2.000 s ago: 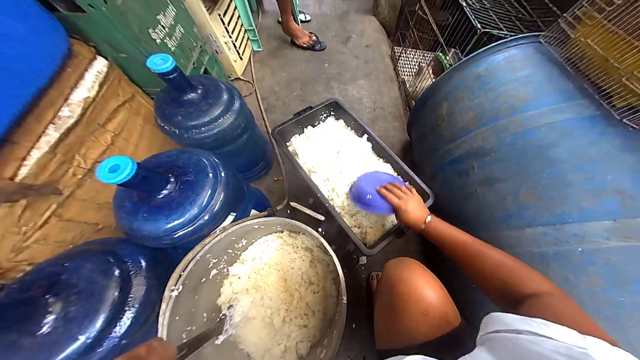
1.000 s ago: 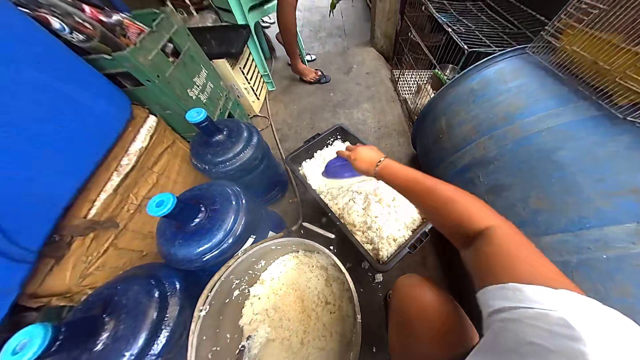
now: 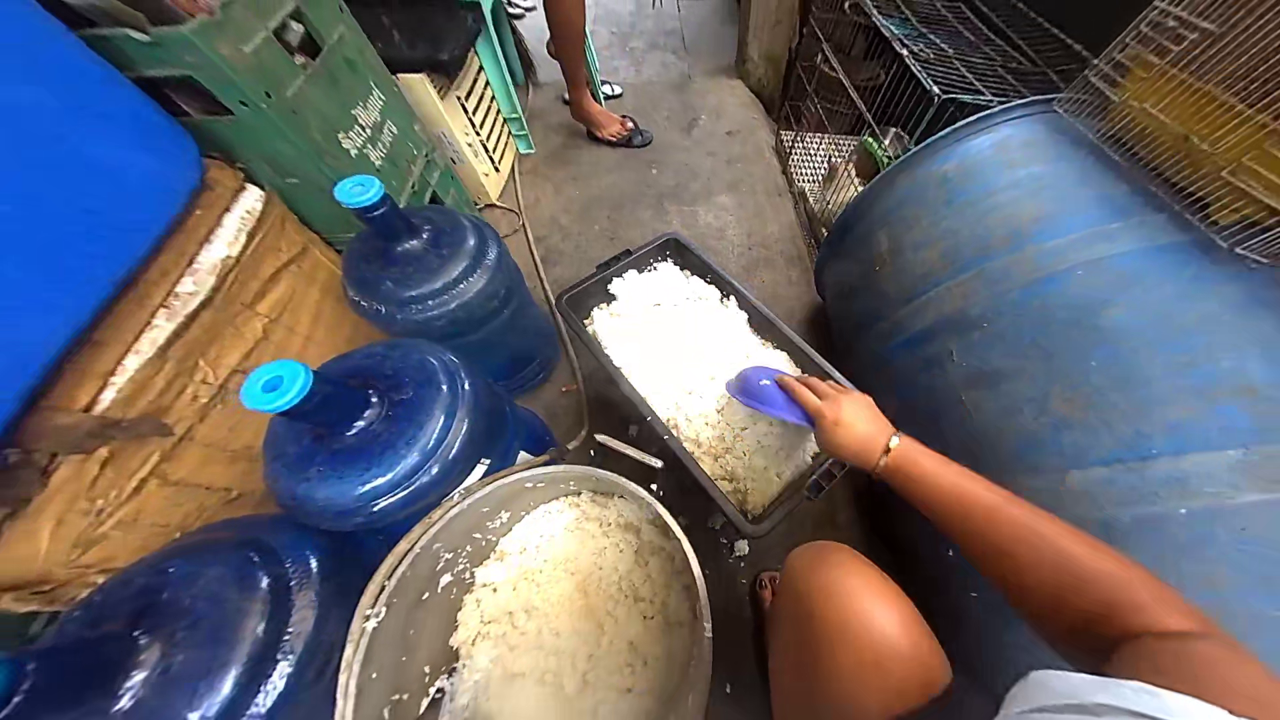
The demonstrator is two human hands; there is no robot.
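Observation:
My right hand grips a purple plastic bowl, tilted against the rice near the close right side of a black plastic tray. White cooked rice fills much of the tray and lies thinner and yellower at the near end. To the tray's lower left stands a large round metal pot holding more rice, with grains stuck to its inner wall. At the bottom edge, something pale and blurred touches the pot's rice. My left hand is out of view.
Blue water jugs stand left of the pot and tray, with a green plastic crate behind. A large blue drum lies close on the right, beside wire cages. A hose runs along the floor. Another person's foot is beyond the tray.
My right hand and the purple bowl have moved from the far end of the tray back toward its near right side. The left hand, partly seen two seconds ago, is out of view.

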